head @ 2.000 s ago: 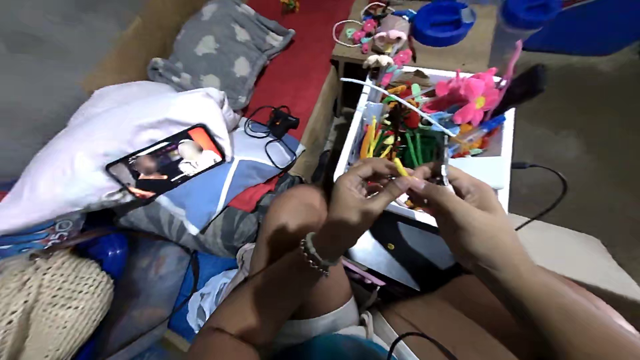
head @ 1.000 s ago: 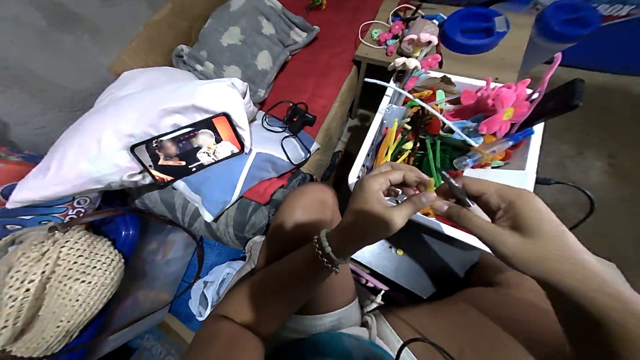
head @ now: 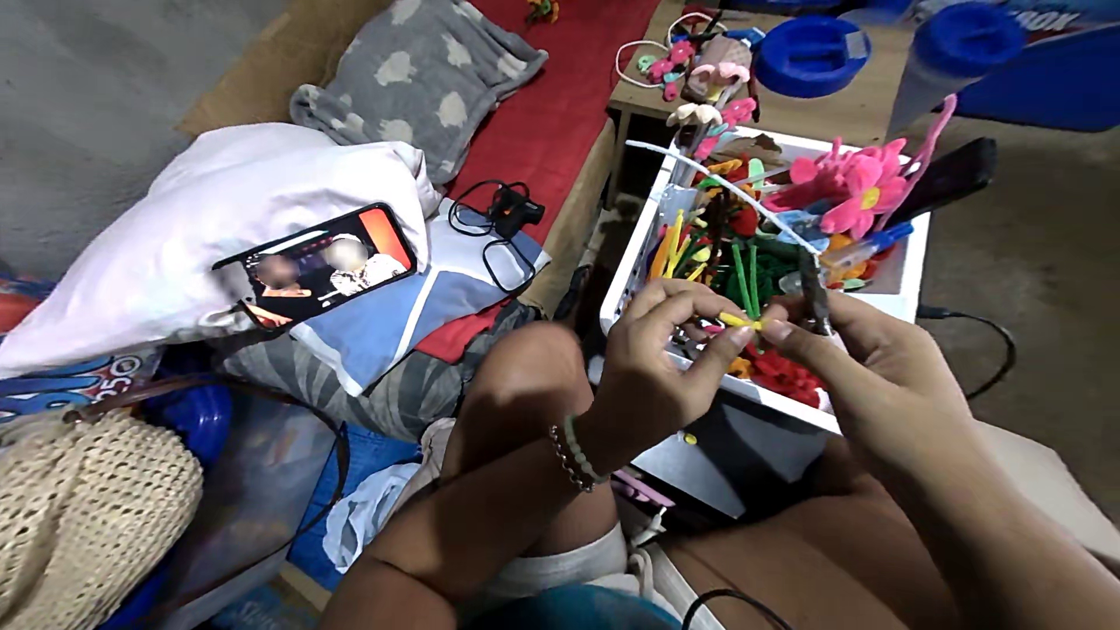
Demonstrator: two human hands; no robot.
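My left hand [head: 669, 363] pinches one end of a small yellow piece [head: 737, 321], seemingly pipe cleaner, between thumb and fingers. At its other end are the thumb and fingers of my right hand [head: 862, 359], which also holds a dark metal tool [head: 814, 293] upright in its grasp; the tool's lower part is hidden. Both hands are over the near edge of a white plastic basket [head: 915, 262]. Inside lie green stems [head: 745, 276], yellow pieces [head: 672, 248], red fuzzy pieces [head: 779, 372] and a pink fuzzy flower [head: 864, 197]. A white stem [head: 731, 185] arches across the basket.
A phone [head: 319, 262] showing a picture leans on a white pillow [head: 219, 197] at left. Near it lies a black cable [head: 507, 214]. Behind the basket, a blue lid [head: 812, 54] rests on a wooden surface [head: 840, 114]. A woven bag [head: 96, 507] is at lower left.
The dark metal tool in my right hand points more upright than one second ago. Both hands stay close together at the yellow piece.
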